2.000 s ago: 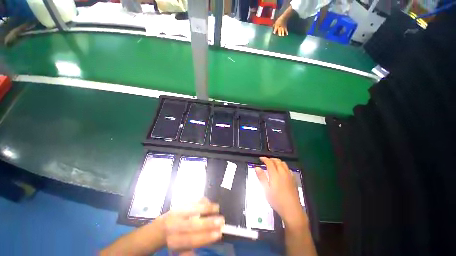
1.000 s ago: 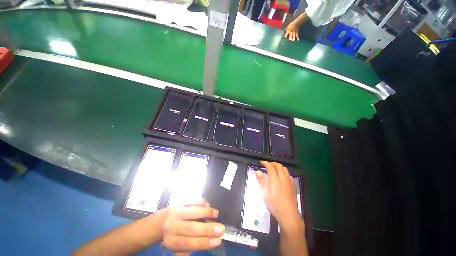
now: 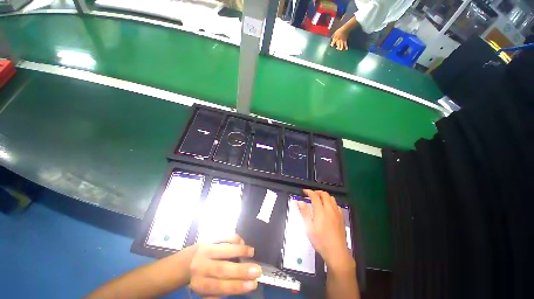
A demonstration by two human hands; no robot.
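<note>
My left hand (image 3: 225, 270) is at the bottom centre, closed on a thin smartphone seen nearly edge-on, whose bright lower strip (image 3: 280, 280) sticks out to the right. The near black tray (image 3: 193, 257) holds phones with glaring white screens, such as the far-left phone (image 3: 175, 210). Its middle slot (image 3: 257, 236) is dark, with a white label (image 3: 267, 206) in it. My right hand (image 3: 328, 228) lies over the phones at the tray's right, fingers apart, holding nothing visible. The rear black tray (image 3: 257, 172) holds dark-screened phones; two show a faint ring, such as this phone (image 3: 236, 140).
A tall stack of black trays (image 3: 462, 210) stands at the right. A metal post (image 3: 250, 64) rises behind the rear tray. Beyond is the green belt (image 3: 328, 99). A red tray (image 3: 6, 71) is at the far left. Another person's hand (image 3: 339, 40) rests across the line, near a blue stool (image 3: 404, 47).
Two rear-tray phones now show a faint ring instead of a white line. The view has shifted slightly since two seconds ago. Both hands stay in nearly the same places.
</note>
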